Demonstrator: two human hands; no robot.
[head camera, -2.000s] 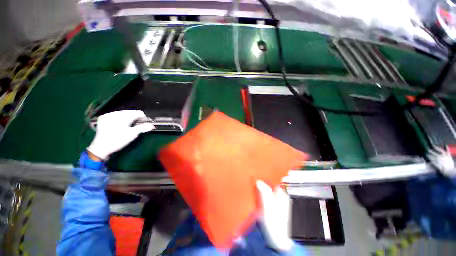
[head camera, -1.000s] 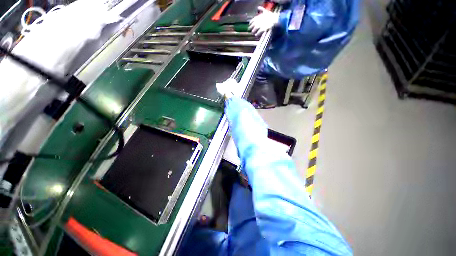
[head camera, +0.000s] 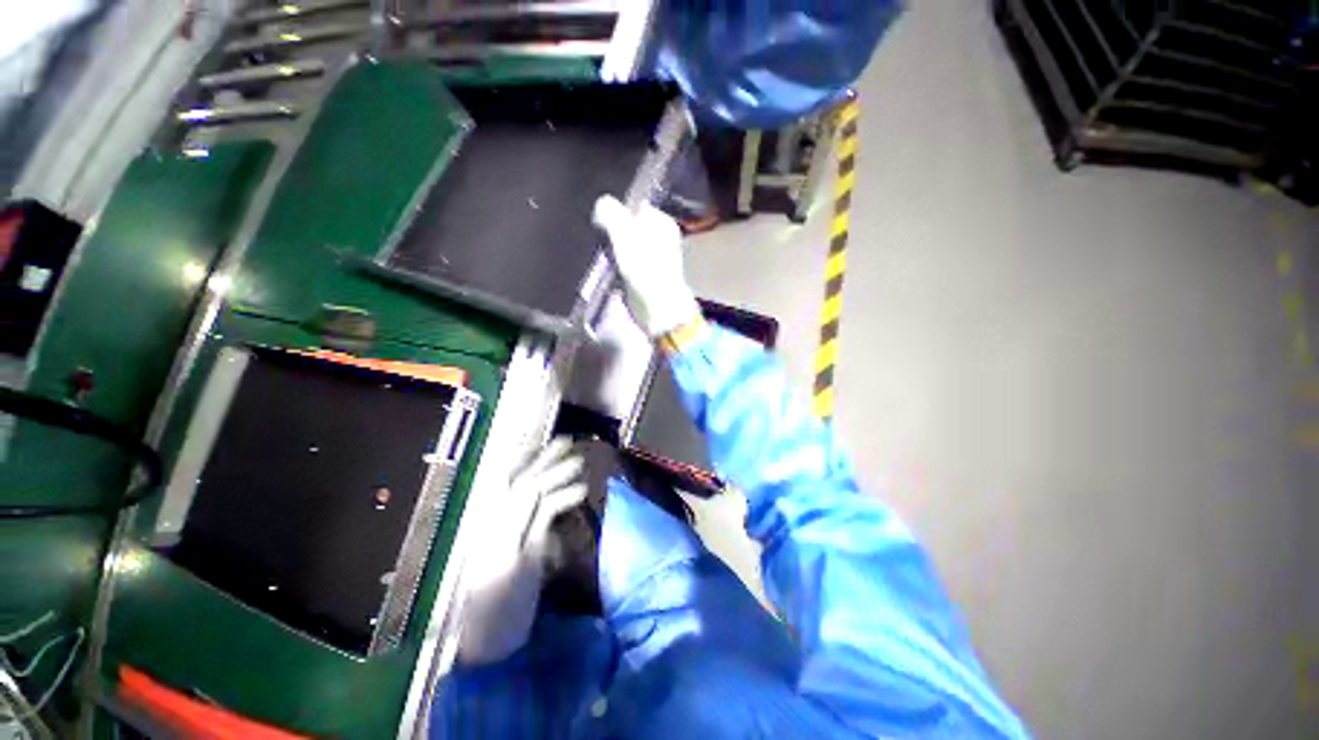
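A chassis (head camera: 506, 203), black inside with silver edges, lies at an angle, its near corner over the conveyor rail (head camera: 509, 419). My right hand (head camera: 647, 268), white-gloved, is closed on its near silver edge. My left hand (head camera: 521, 542), white-gloved and blurred, is beside the rail with fingers apart and nothing visible in it. A second chassis (head camera: 318, 492) lies flat on the green board nearer the bottom left, with an orange strip along one edge. A red-orange sheet (head camera: 195, 708) shows at the bottom left.
Rollers (head camera: 261, 72) cross the line at the top left. A black tote (head camera: 673, 419) is on the floor below the rail. A person in a blue smock (head camera: 781, 51) is at the top. A dark rack cart (head camera: 1157, 94) stands top right, beyond yellow-black tape (head camera: 835, 275). A black cable hangs at left.
The far chassis is now turned and nearer, its corner over the rail, with my right hand on its edge. My left hand has come into view. The red-orange sheet is out of my hands.
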